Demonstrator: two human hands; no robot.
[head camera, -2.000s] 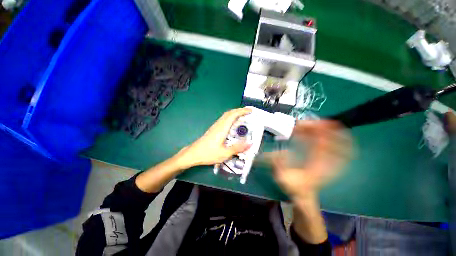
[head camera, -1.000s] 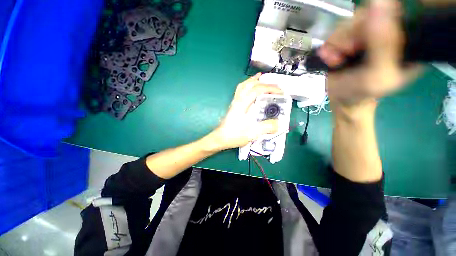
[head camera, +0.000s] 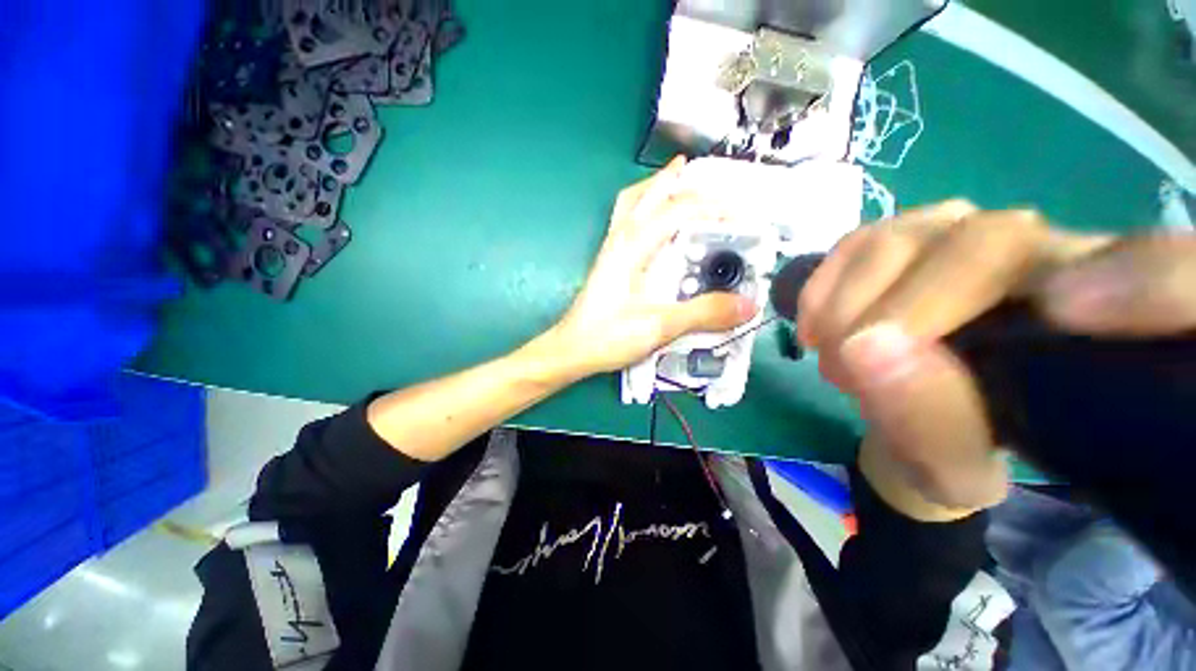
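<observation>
A white camera housing (head camera: 708, 374) lies in front of the screw feeder, its round black lens (head camera: 723, 270) facing up. My left hand (head camera: 643, 282) is closed around its left side, the thumb across it below the lens. Thin red and black lead wires (head camera: 678, 420) hang from its lower end. My right hand (head camera: 918, 328) grips a thick black electric screwdriver (head camera: 1076, 393), large and partly blurred near the view. Its dark nose (head camera: 792, 286) points at the housing's right side near the lens. I cannot tell whether the tip touches it.
The metal screw feeder (head camera: 774, 85) stands behind the housing, with white loops (head camera: 895, 115) beside it. Black faceplates (head camera: 295, 151) lie piled at the left beside a blue bin (head camera: 79, 197). A conveyor edge (head camera: 1076, 81) crosses the upper right. A person's denim-clad leg shows at lower right.
My right hand has brought the screwdriver down from the feeder to beside the lens. My left hand still holds the housing. The view has shifted slightly.
</observation>
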